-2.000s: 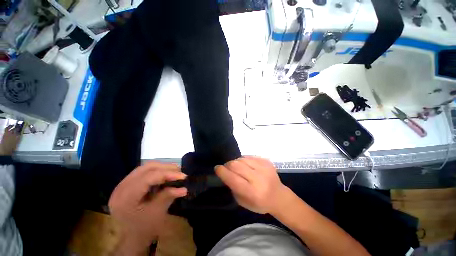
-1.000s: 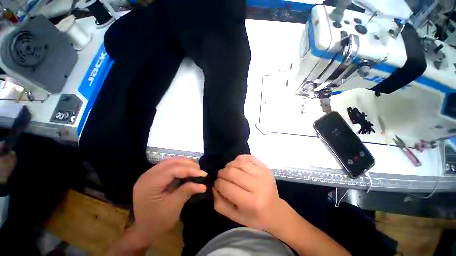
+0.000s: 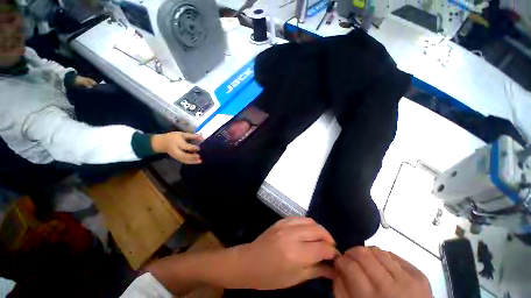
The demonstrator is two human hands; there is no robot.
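Note:
The black garment [image 3: 361, 145] lies over the white table, with two long tubes hanging to the front edge. My left hand [image 3: 291, 250] and my right hand [image 3: 378, 273] meet at the end of the right tube, at the bottom of the view. The fingertips of both hands pinch black cloth there. The exact part between the fingers is too small and dark to tell. My right hand is partly cut off by the lower edge.
Another person's hand [image 3: 177, 146] reaches in from the left beside a phone with a lit screen [image 3: 241, 127] on the garment. A sewing machine head [image 3: 483, 174], a dark phone [image 3: 460, 268] and black loops [image 3: 484, 259] are at right. A wooden bench [image 3: 137, 215] stands lower left.
The view has swung left, so the table things sit further right. Another person's arm and a lit phone now show over the garment. Both my hands still hold the cloth end, closer together.

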